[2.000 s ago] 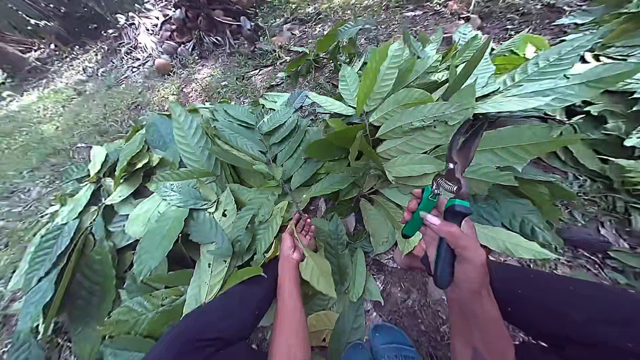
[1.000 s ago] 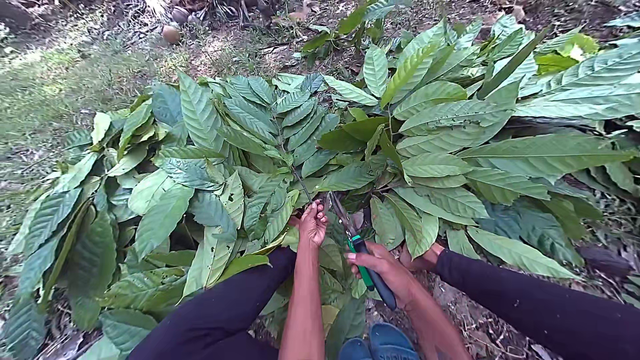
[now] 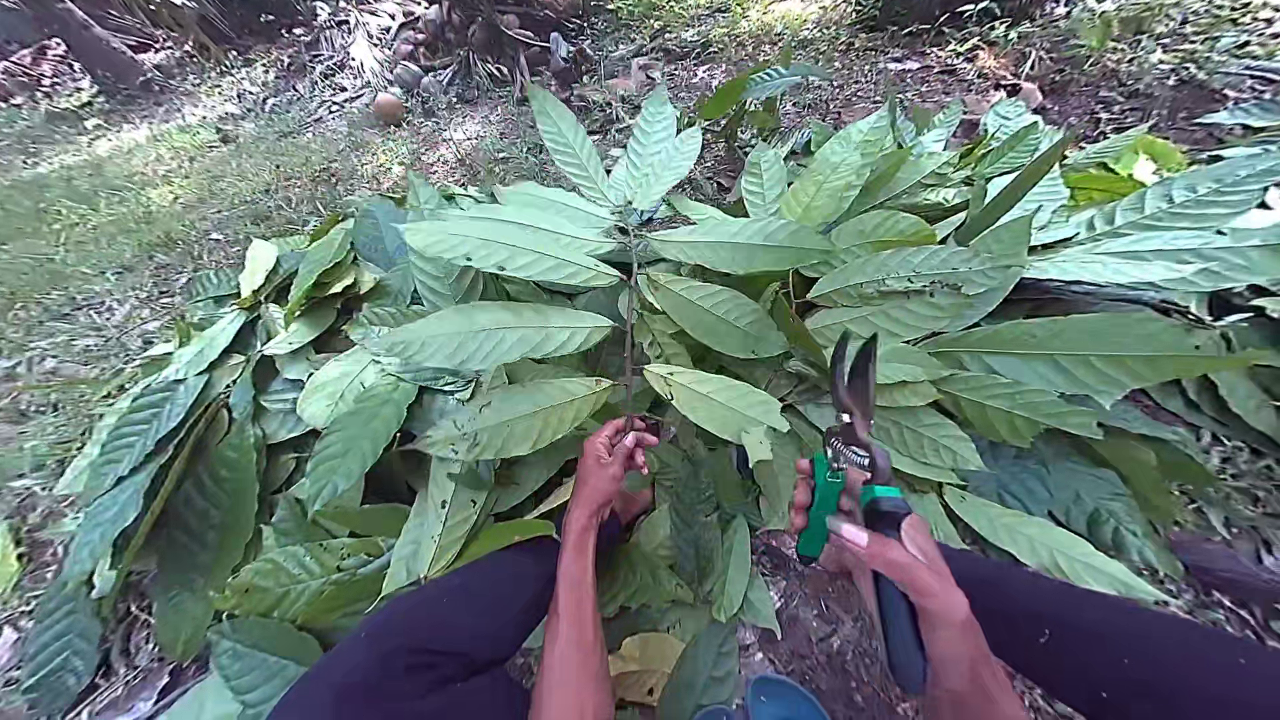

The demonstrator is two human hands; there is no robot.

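Observation:
A leafy branch (image 3: 630,320) with large green leaves stands up from my left hand (image 3: 612,470), whose fingers pinch the lower end of its thin brown stem. My right hand (image 3: 890,560) grips pruning shears (image 3: 848,450) with green and black handles. Their blades point away from me and stand apart, to the right of the branch and touching no stem. Beneath both hands spreads a wide heap of cut leafy branches (image 3: 330,420). The heap hides the lowest part of the stem.
My dark-clothed legs (image 3: 430,640) flank the near side of the heap. Blue footwear (image 3: 785,698) shows at the bottom, beside bare soil (image 3: 840,620). Grass (image 3: 130,220) lies at the left. A round brown object (image 3: 388,108) and dry debris are farther back.
The shears were low beside my left hand one second ago; my right hand now holds them farther right and more upright. A leafy branch now rises from my left hand.

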